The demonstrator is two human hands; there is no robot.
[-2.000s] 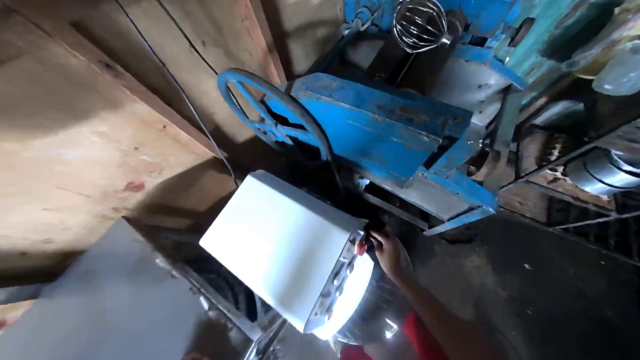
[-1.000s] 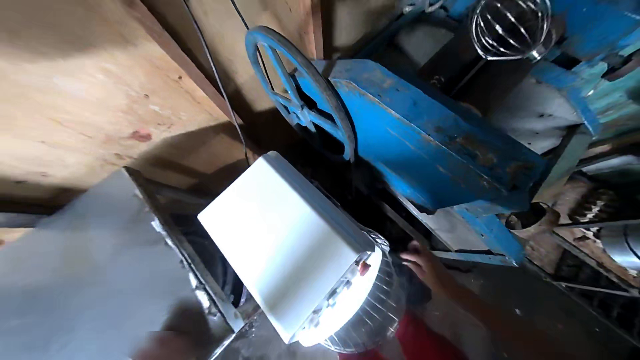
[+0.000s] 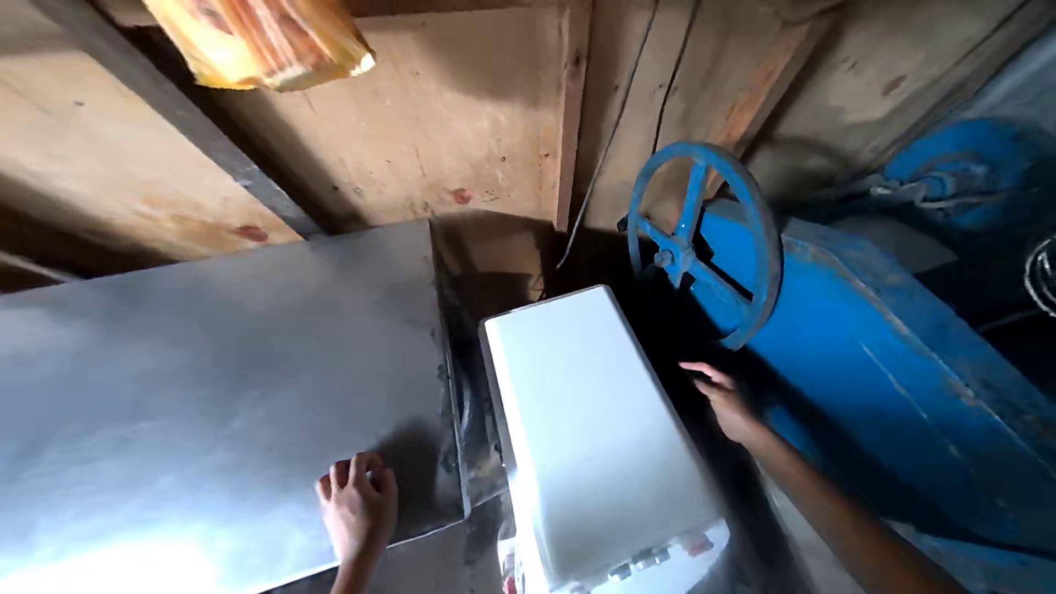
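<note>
A white machine housing with a row of knobs at its lower front stands in the lower middle. To its left, my left hand rests on a grey sheet-metal tabletop, its fingers curled; whether anything is inside them cannot be told. My right hand reaches along the right side of the housing, fingers extended and apart, holding nothing. Just above that hand is a blue spoked handwheel on a blue metal machine.
A wall of wooden boards with upright battens runs behind. A yellow plastic-wrapped package hangs at the top left. Two cords come down the wall behind the housing. A wire whisk shows at the right edge.
The view has swung left. My right hand has left the knob end and moved up along the housing's right side. My left hand, blurred a second ago, now shows plainly on the tabletop.
</note>
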